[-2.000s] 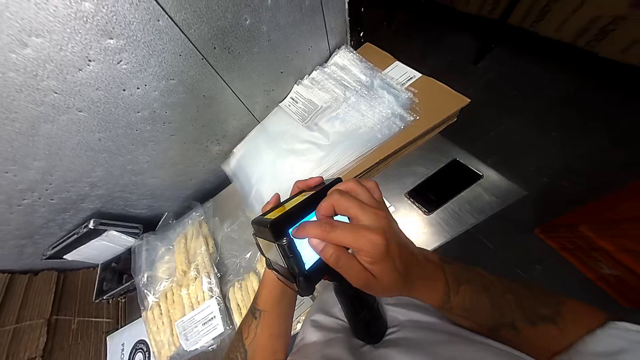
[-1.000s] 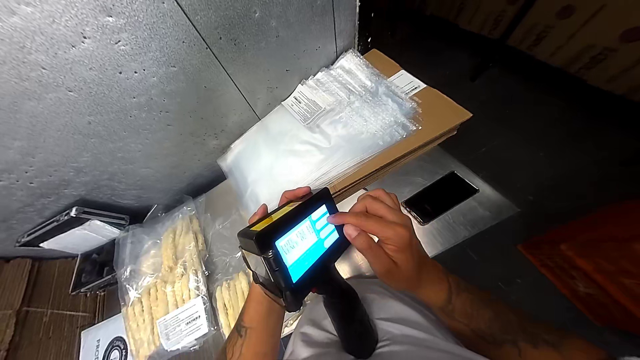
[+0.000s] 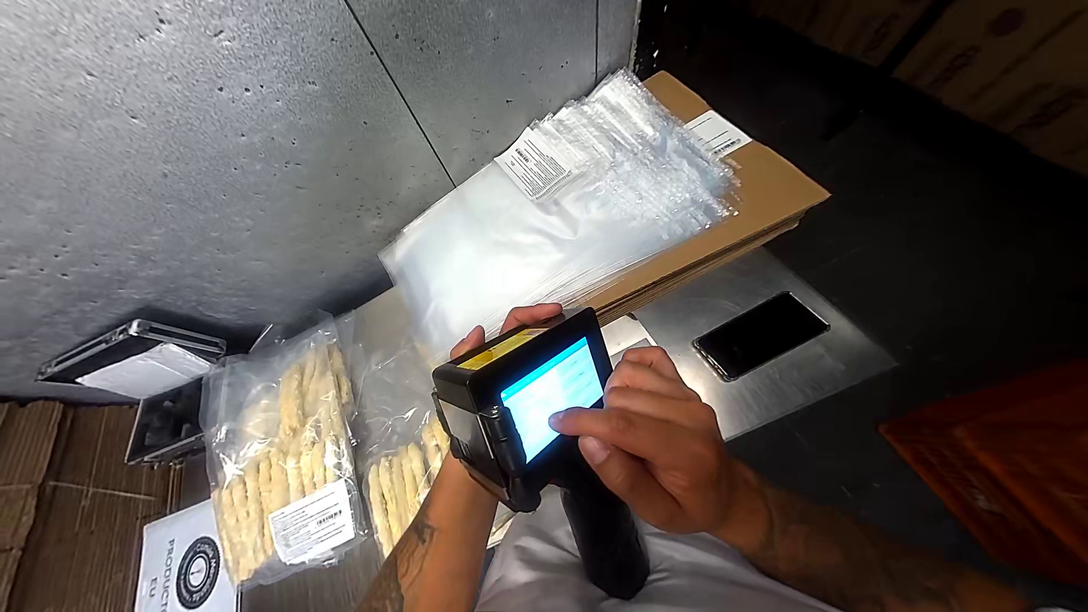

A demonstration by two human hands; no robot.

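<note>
My left hand (image 3: 531, 318) supports a black handheld device (image 3: 476, 399), probably a handheld inkjet printer, from behind; its fingertips show over the far edge and the rest is hidden. The device's pistol-style handle (image 3: 603, 535) points down toward my lap. My right hand (image 3: 654, 425) has its index fingertip on the lit touchscreen (image 3: 552, 391), the other fingers curled and holding nothing. Beyond the device, a stack of clear plastic bags (image 3: 501, 238) with a printed label lies on flat cardboard (image 3: 765, 183). Left of it are clear bags of pale, elongated food pieces (image 3: 285, 459), one labelled.
A smartphone (image 3: 761, 334) lies on the metal table (image 3: 816, 374) at right. An open black case (image 3: 170, 416) stands at left by the grey wall (image 3: 212, 153), above corrugated cardboard (image 3: 68, 493). A printed sheet (image 3: 191, 557) is at lower left. An orange-red crate (image 3: 1003, 459) sits at right.
My right index finger has moved from the screen's right edge to its lower left part. The screen shows a different display from one second ago. My left hand still holds the device.
</note>
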